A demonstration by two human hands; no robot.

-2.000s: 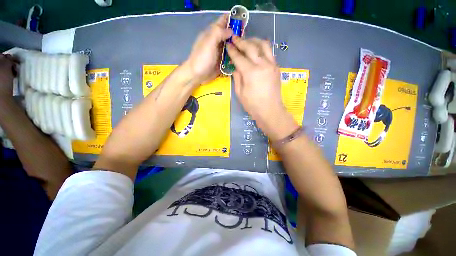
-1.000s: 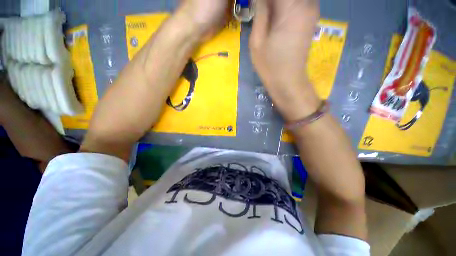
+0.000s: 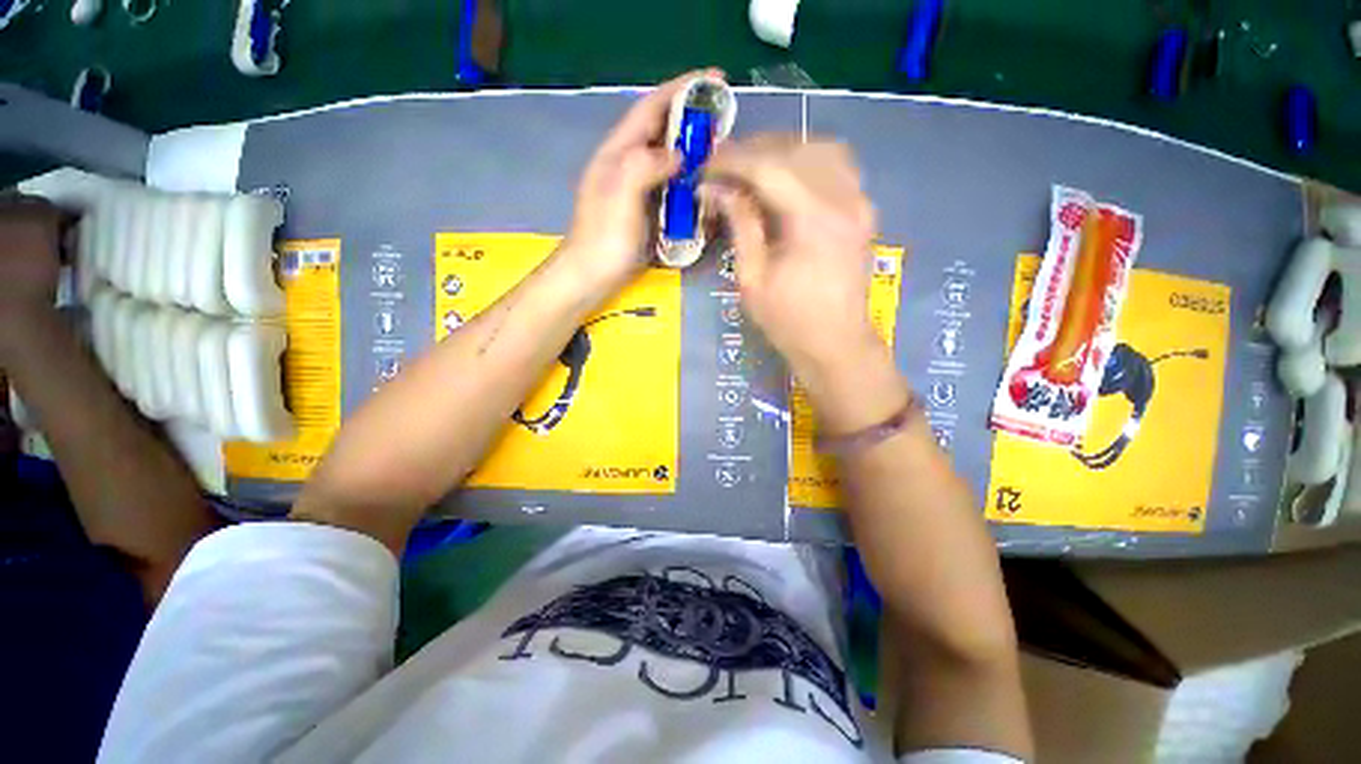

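Observation:
A white housing shell [image 3: 678, 257] stands nearly upright in the picture over the far middle of the bench, its hollow side up. A bright blue battery cell [image 3: 694, 142] shows inside it. My left hand [image 3: 627, 172] holds the shell along its left side. My right hand [image 3: 791, 194] is at the shell's right side, blurred, with its fingertips close to the blue cell. Whether the right fingers grip anything cannot be told. No separate circuit board can be made out.
Printed cardboard [image 3: 478, 149] covers the bench. Stacked white shells [image 3: 179, 269] and another person's arm [image 3: 90, 403] are left. A snack packet [image 3: 1069, 314] lies right of centre, loose shells [image 3: 1313, 343] at the right end. The green conveyor [image 3: 642, 38] carries parts beyond; an open carton [image 3: 1194, 597] is lower right.
The view dipped towards the bench's near side, then came back, showing more conveyor now. The left hand still holds the shell. The right hand's fingers have shifted beside it, and blue still shows inside.

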